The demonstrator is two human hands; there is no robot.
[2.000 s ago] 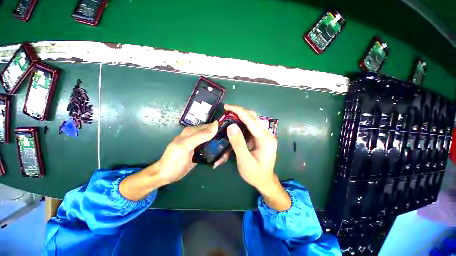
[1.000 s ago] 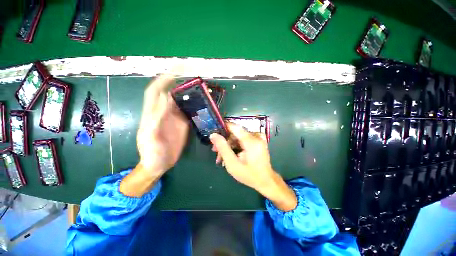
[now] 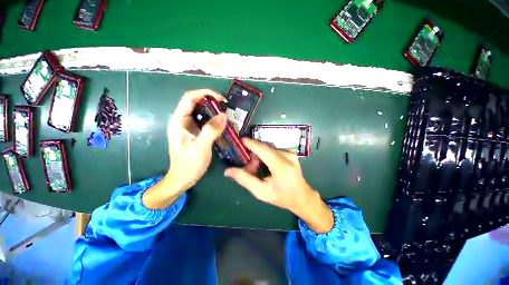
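A red-rimmed phone with a dark face (image 3: 230, 139) is held tilted on its edge above the bench mat. My left hand (image 3: 191, 133) grips its upper end, with the thumb on the rim. My right hand (image 3: 273, 175) holds its lower end between thumb and fingers. Behind my hands, a red-rimmed phone body with a dark frame and pale patch (image 3: 244, 104) lies on the mat, partly hidden. Another phone body with a pale, shiny face (image 3: 282, 138) lies sideways just right of the held phone.
Several open phone bodies (image 3: 66, 103) lie at left, beside a pile of small dark parts (image 3: 107, 116) and a small blue item (image 3: 98, 139). Black trays (image 3: 457, 167) are stacked at right. Beyond the white edge strip (image 3: 268, 70), the green belt (image 3: 217, 28) carries more phones.
My left hand, apart from the phone and blurred a second ago, now grips its upper end. The phone has turned onto its edge. The sideways phone body is now more exposed.
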